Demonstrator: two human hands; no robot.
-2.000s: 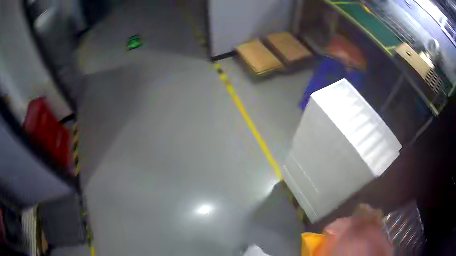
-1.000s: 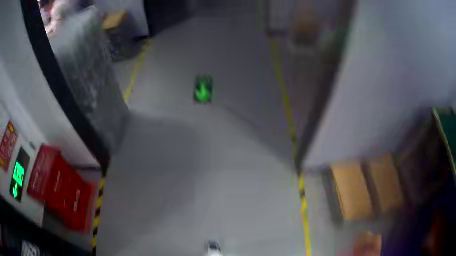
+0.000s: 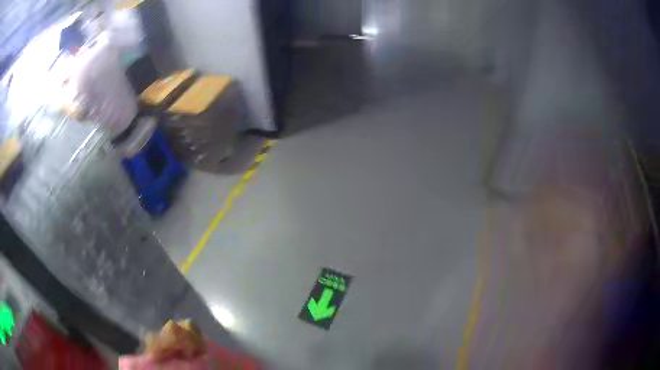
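What looks like my left hand (image 3: 175, 338), small and blurred, shows at the bottom left with a pink sleeve, cut off by the lower edge. I cannot tell its finger position, and I see nothing clearly in it. My right hand is not identifiable; a pinkish-brown smear fills the right side. In front is the glossy grey floor (image 3: 376, 195), with a dark sign (image 3: 326, 298) bearing a green arrow.
A yellow tape line (image 3: 217, 222) runs along the left. Beyond it are a blue stool (image 3: 155, 173), a person in pale clothing (image 3: 105, 87) and stacked cartons (image 3: 202, 119). A grey, plastic-like panel (image 3: 90, 224) stands nearer left, with a red object (image 3: 54, 347) below. A pale wall is ahead.
The view has swung and moved forward along the aisle. The green arrow sign is nearer and lower. The cartons on the right and the earlier white block have left the picture.
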